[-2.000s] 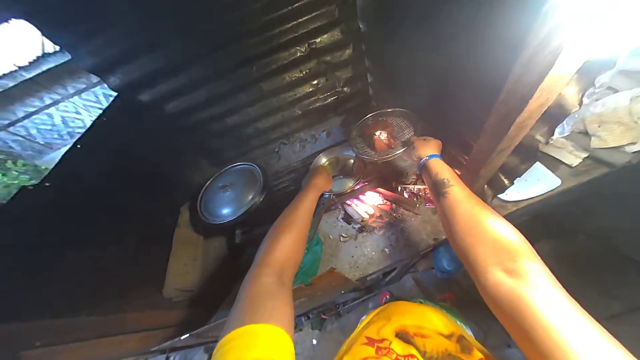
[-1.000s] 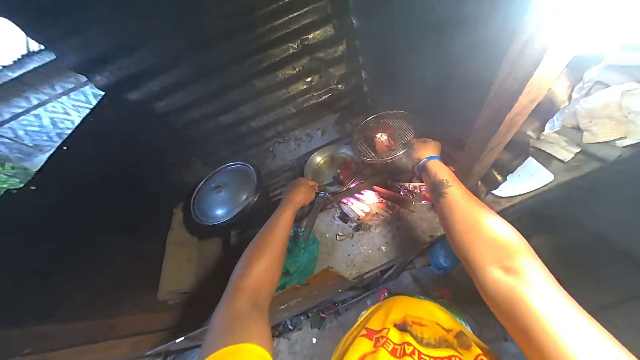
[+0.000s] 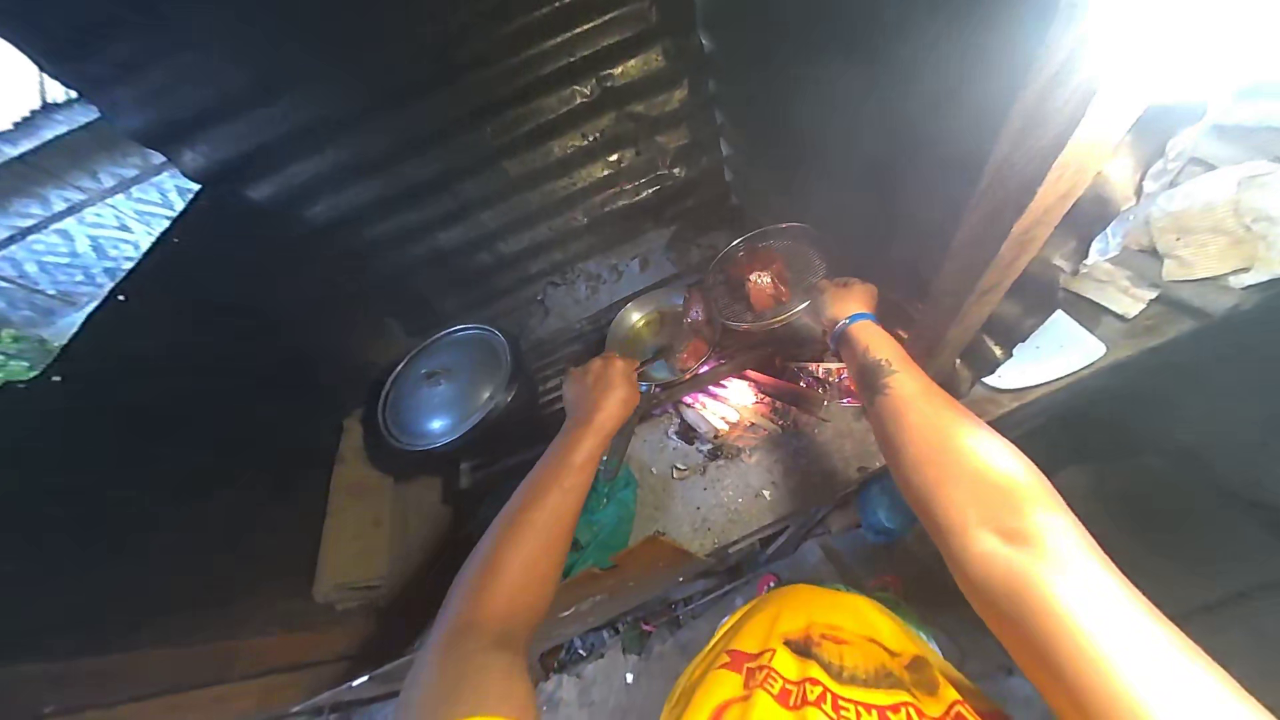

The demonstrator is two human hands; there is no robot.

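Note:
My right hand (image 3: 848,300), with a blue band at the wrist, grips the edge of a round wire-mesh strainer (image 3: 775,235) with reddish-brown food (image 3: 765,285) in it. It is held up beside and partly over a metal pan (image 3: 630,325). Inside the pan are yellowish oil and dark reddish pieces. At the pan's near left edge my left hand (image 3: 600,395) is closed around a thin handle whose end reaches into the pan; the utensil's kind is unclear. Below the pan and strainer, a wood fire (image 3: 735,395) burns.
A lidded dark pot (image 3: 445,390) stands to the left. Corrugated metal sheeting (image 3: 600,130) rises behind the fire. A green plastic bag (image 3: 605,520) lies in front, a wooden post (image 3: 1030,210) stands at the right, and a white piece (image 3: 1045,352) rests on the ledge beyond it.
My left hand has moved back from over the pan to its near left edge, uncovering more of the inside. The right hand still holds the strainer in about the same place.

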